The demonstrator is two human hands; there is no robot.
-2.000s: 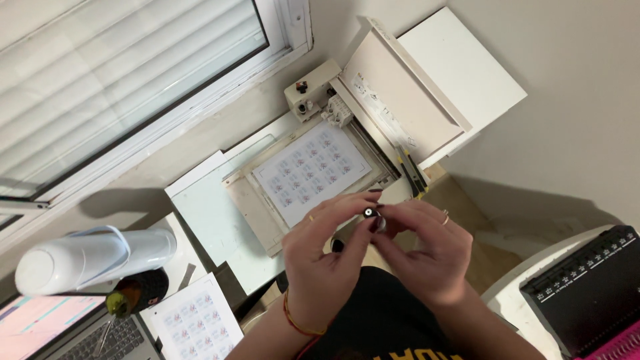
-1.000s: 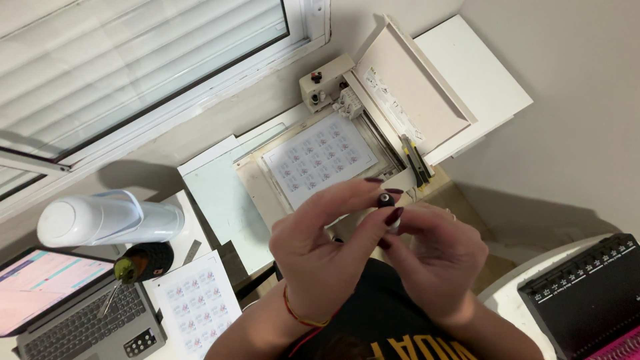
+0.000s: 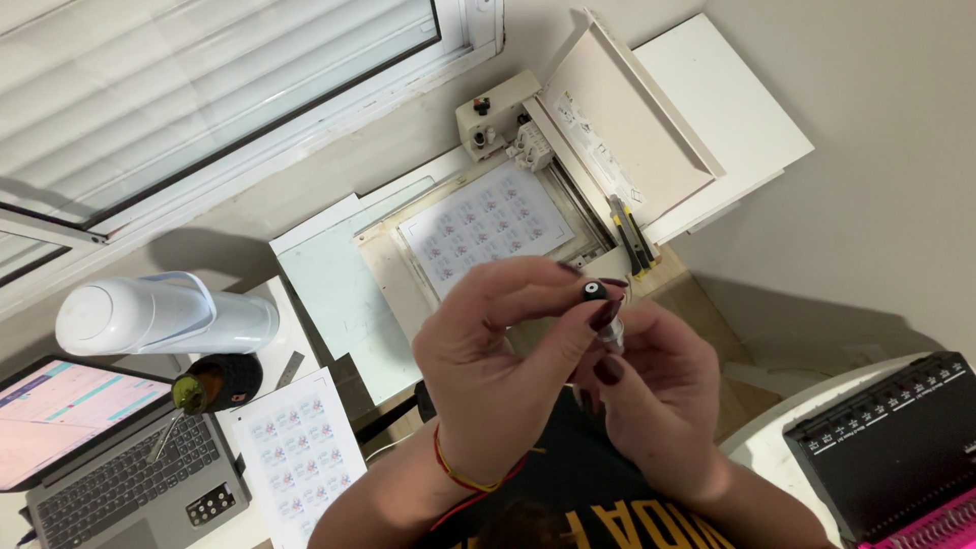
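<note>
Between my two hands is a small cylindrical part (image 3: 611, 332) with a round black end and a silvery body. The fingertips of my left hand (image 3: 507, 343) pinch its black end, while my right hand (image 3: 659, 389) grips the silvery lower part. Beyond them lies a desktop cutting machine (image 3: 499, 114) with its lid raised, and a printed sheet (image 3: 488, 221) rests on its bed. Two yellow-and-black utility knives (image 3: 633, 240) lie at the machine's right edge.
At left stand a white thermos (image 3: 168, 316), a dark cup with green contents and a metal straw (image 3: 221, 383), and an open laptop (image 3: 126, 473). Another printed sheet (image 3: 301, 457) and a small metal ruler (image 3: 290, 369) lie nearby. A black binding machine (image 3: 900, 442) is at lower right.
Both hands stay together around the small part; its silvery body shows more now. The view has shifted somewhat.
</note>
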